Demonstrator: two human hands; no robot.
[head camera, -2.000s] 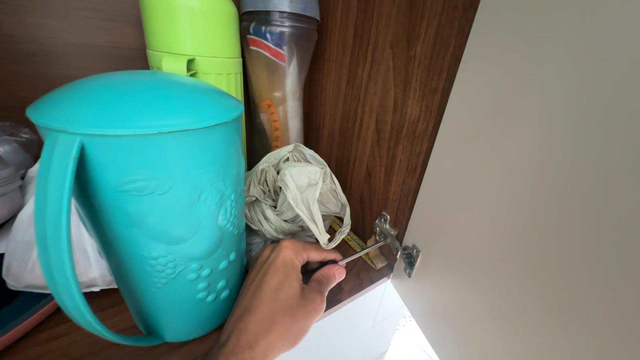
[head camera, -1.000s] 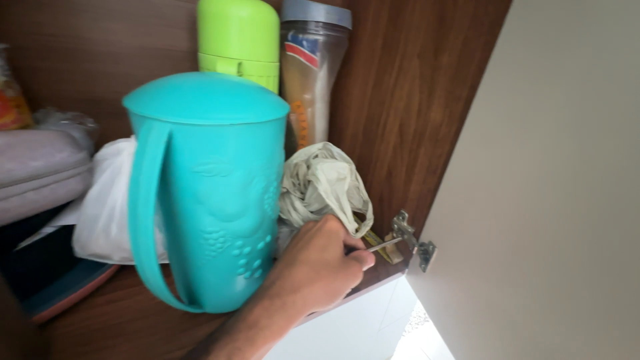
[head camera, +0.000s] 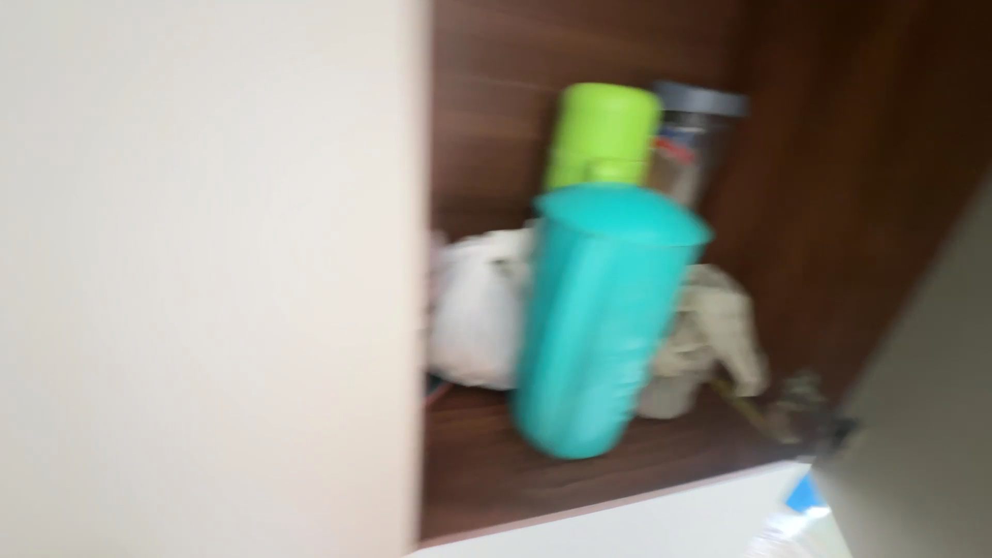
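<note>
Neither of my hands shows in the head view, which is blurred by motion. A teal plastic pitcher with a lid (head camera: 601, 325) stands on the wooden cabinet shelf (head camera: 496, 473). Behind it rise a lime-green flask (head camera: 604, 136) and a clear bottle with a grey lid (head camera: 686, 147). To the pitcher's right lies a crumpled pale plastic bag (head camera: 709, 325). A metal hinge (head camera: 802, 395) joins the cabinet's side to the door at the right; its details are too blurred to tell.
A pale cabinet door or panel (head camera: 209, 279) fills the left side. The right door (head camera: 922, 434) stands swung out. A white plastic bag (head camera: 477, 318) sits left of the pitcher. Something blue (head camera: 806, 494) shows below the shelf's right corner.
The hand that held a thin metal-shafted tool at the hinge has left the view. The view has swung and drawn back, bringing in the pale panel at the left.
</note>
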